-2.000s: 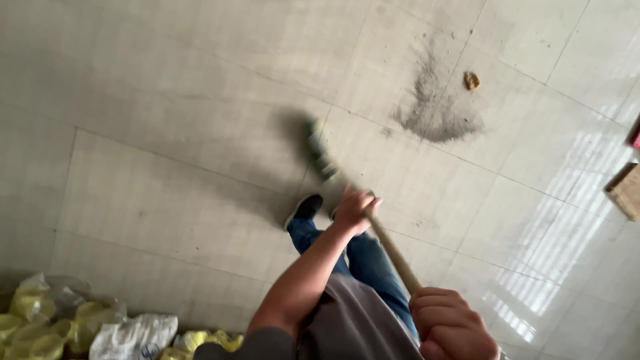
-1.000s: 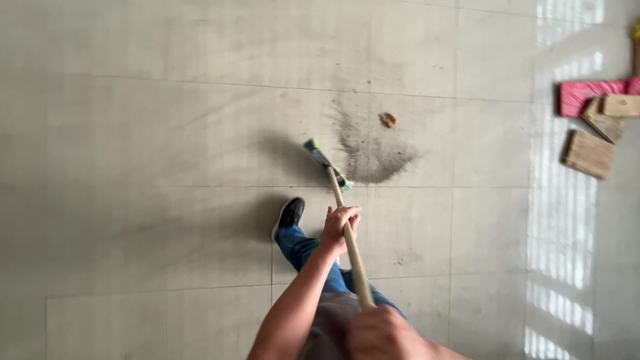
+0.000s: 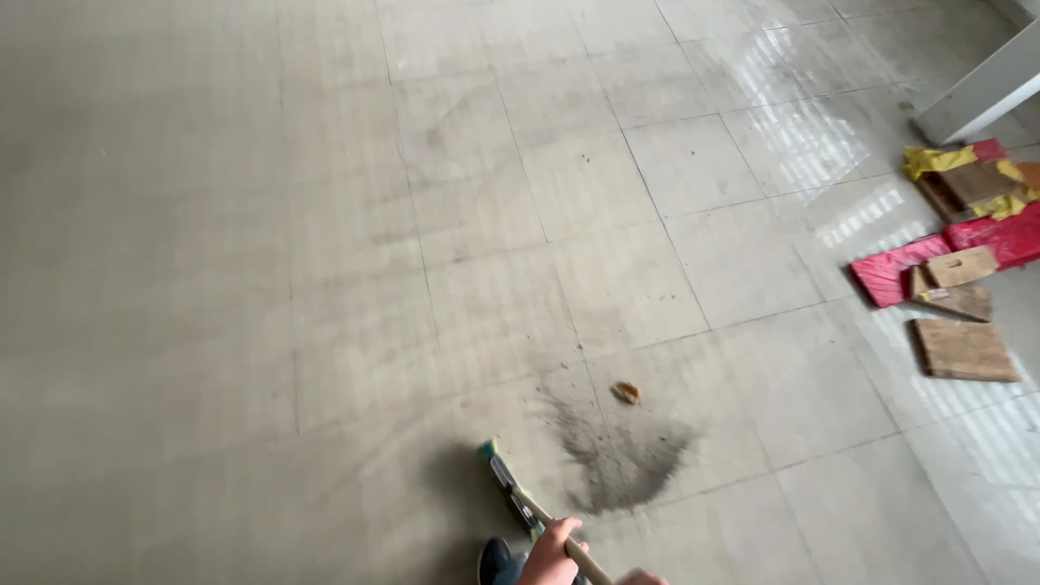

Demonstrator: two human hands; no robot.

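Observation:
A push broom head [image 3: 510, 487] with green bristles at its ends stands at the bottom centre, left of a heap of grey dust [image 3: 630, 479] on the tiled floor. My left hand [image 3: 556, 554] is closed around the light wooden broom handle [image 3: 587, 562] just above the head. Only the top of my right hand [image 3: 642, 578] shows at the bottom edge, by the upper handle; its fingers are cut off by the frame. A crumpled brown scrap [image 3: 626, 392] lies just beyond the dust.
Wooden boards [image 3: 965, 349] and red plastic-wrapped pieces [image 3: 890, 272] lie on the floor at the right, with yellow-wrapped material [image 3: 934, 161] behind them. A white post [image 3: 967, 101] rises at the upper right. My dark shoe [image 3: 493, 561] is beside the broom head.
The view has tilted up and forward. Both hands stay with the broom, whose head has moved closer to the dust than two seconds ago.

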